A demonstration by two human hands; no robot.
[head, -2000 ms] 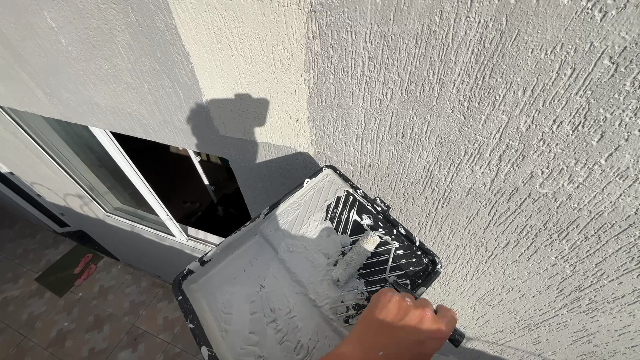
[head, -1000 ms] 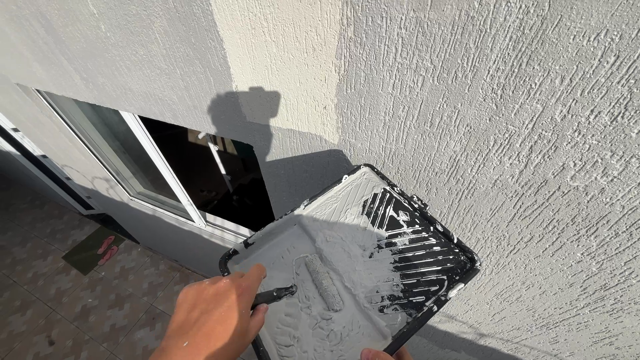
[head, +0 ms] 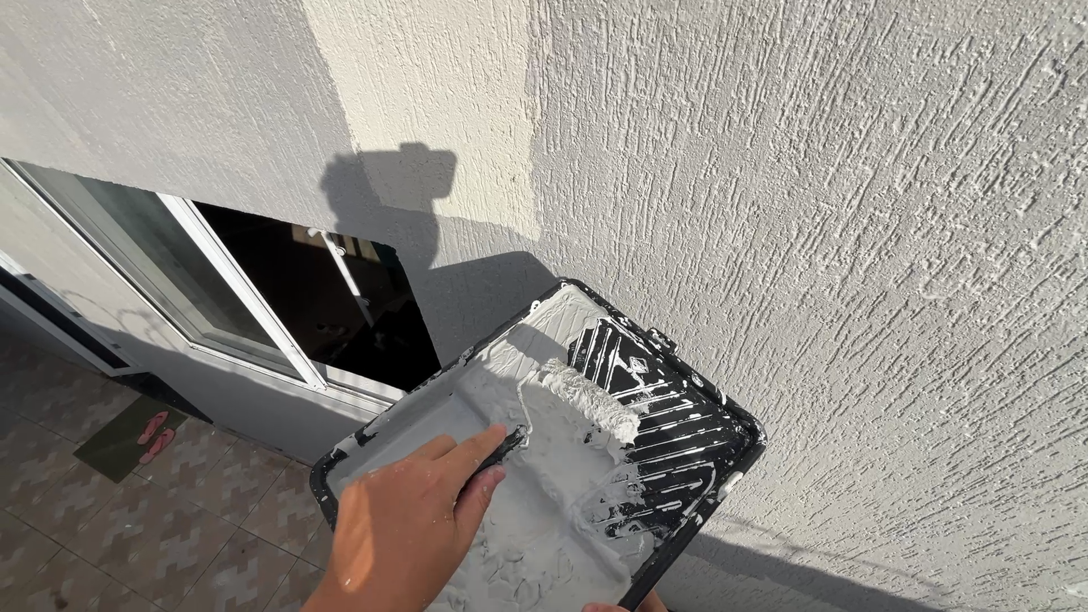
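Note:
My left hand (head: 425,501) grips the black handle of a small paint roller (head: 591,399). The roller's sleeve, coated in pale grey paint, lies over the upper part of a black plastic paint tray (head: 748,433), where the wet paint meets the ribbed slope. Paint fills the tray's left and lower parts and streaks the ribs and rim. At the bottom edge of the view, only fingertips of my right hand (head: 625,607) show, holding the tray's lower rim. The tray is held in the air close to a textured wall (head: 816,255).
Grey coating covers much of the walls; a cream strip (head: 442,76) runs down near the corner. A white-framed window (head: 242,289) is at the left, beside the tray. Below lie a tiled floor (head: 212,544), a green mat (head: 110,442) and pink flip-flops (head: 155,438).
The roller, over the paint well a second ago, has moved up and right to the ribbed slope with my left hand. Two seconds ago its handle pointed toward the tray's lower right.

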